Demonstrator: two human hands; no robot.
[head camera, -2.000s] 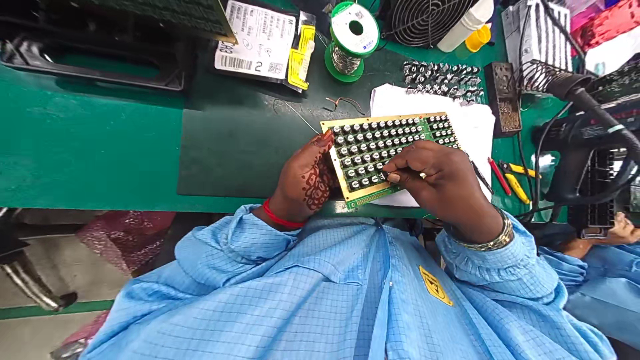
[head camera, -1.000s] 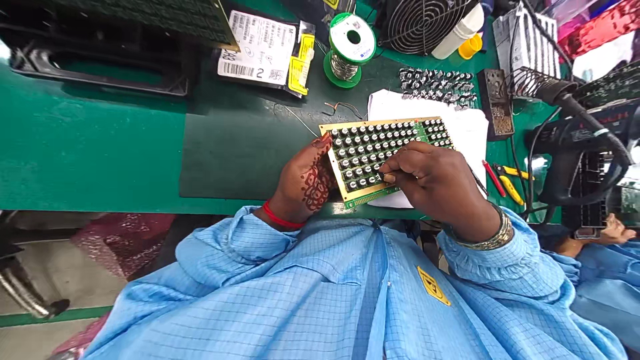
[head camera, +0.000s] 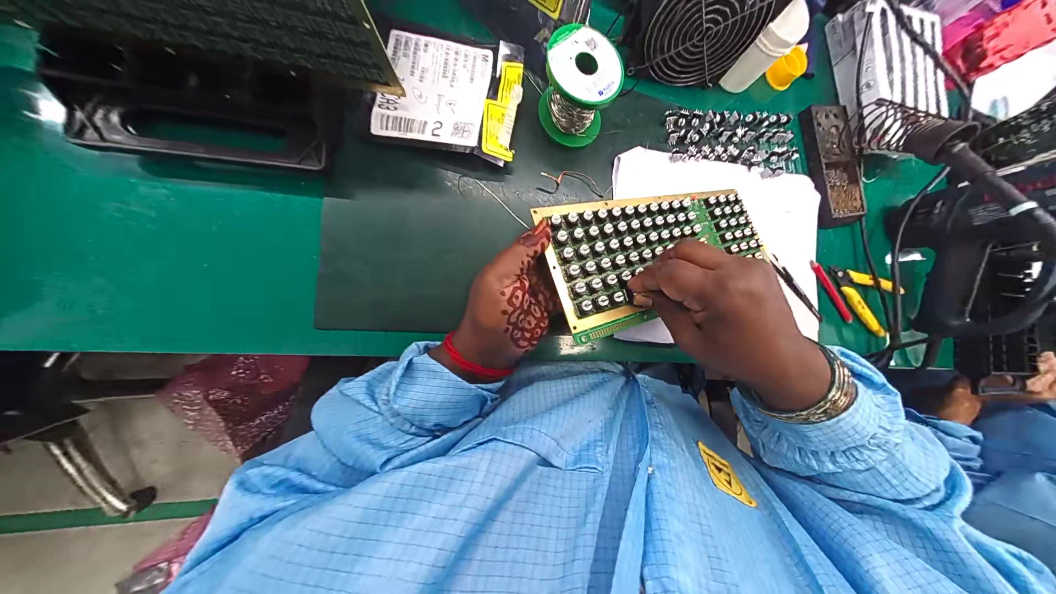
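A green circuit board (head camera: 596, 268) with rows of black, silver-topped components is tilted slightly near the bench edge, over white paper (head camera: 796, 206). My left hand (head camera: 513, 305) grips its left edge, the thumb on the upper left corner. Above the lower rows, my right hand (head camera: 718, 305) has thumb and forefinger pinched together at a component; whether it holds a separate part is hidden by the fingers. More loose components (head camera: 730, 136) lie in rows beyond the paper. A thin dark tool (head camera: 794, 289) lies at the paper's right side.
A solder wire spool (head camera: 569, 120), a labelled packet (head camera: 441, 91) and a fan (head camera: 705, 37) stand at the back. Right are a dark metal block (head camera: 835, 165), red-and-yellow-handled hand tools (head camera: 858, 301) and a coiled soldering iron holder (head camera: 903, 132). A black frame (head camera: 198, 136) is left. Another person's hand (head camera: 1041, 375) shows far right.
My right hand stays at the board's lower rows, with only a small shift of the fingers. My left hand keeps its grip on the board's left edge.
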